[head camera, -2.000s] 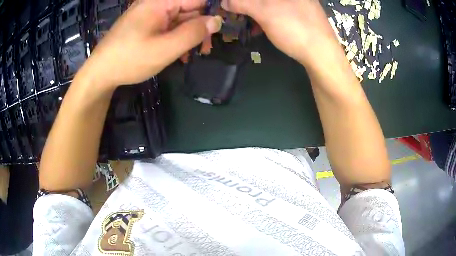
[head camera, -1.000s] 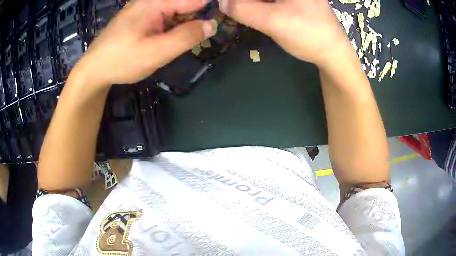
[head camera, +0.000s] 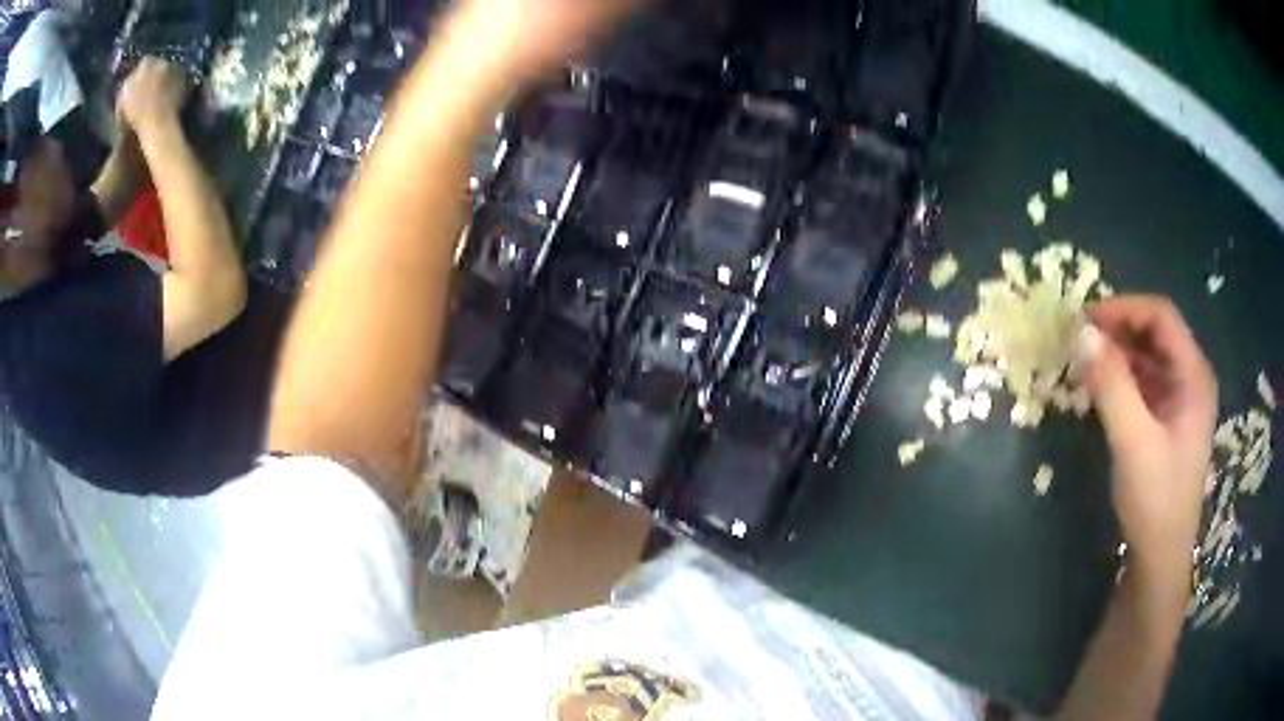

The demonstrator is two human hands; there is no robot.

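Note:
The black component tray (head camera: 662,261) lies in front of me, with dark phone housings in its pockets. A loose pile of small cream-yellow pieces (head camera: 1007,317) lies right of it. My right hand (head camera: 1155,387) is at the pile's right side, thumb and fingers close together; a pale patch shows at the fingertips, but I cannot tell whether they hold a piece. My left hand (head camera: 549,28) is blurred over the tray's far part and cut off by the top edge; its fingers and anything in them are hidden.
Narrow pale strips (head camera: 1228,507) lie scattered at the far right. At upper left a person in a dark top (head camera: 113,366) works at the bench beside another pile of pale pieces (head camera: 289,71). A cardboard box (head camera: 570,542) is below the tray's near edge.
The view has swung left, bringing in the tray and the neighbouring worker. My hands have parted: left over the tray, right at the yellow pile. The housing between them is out of sight.

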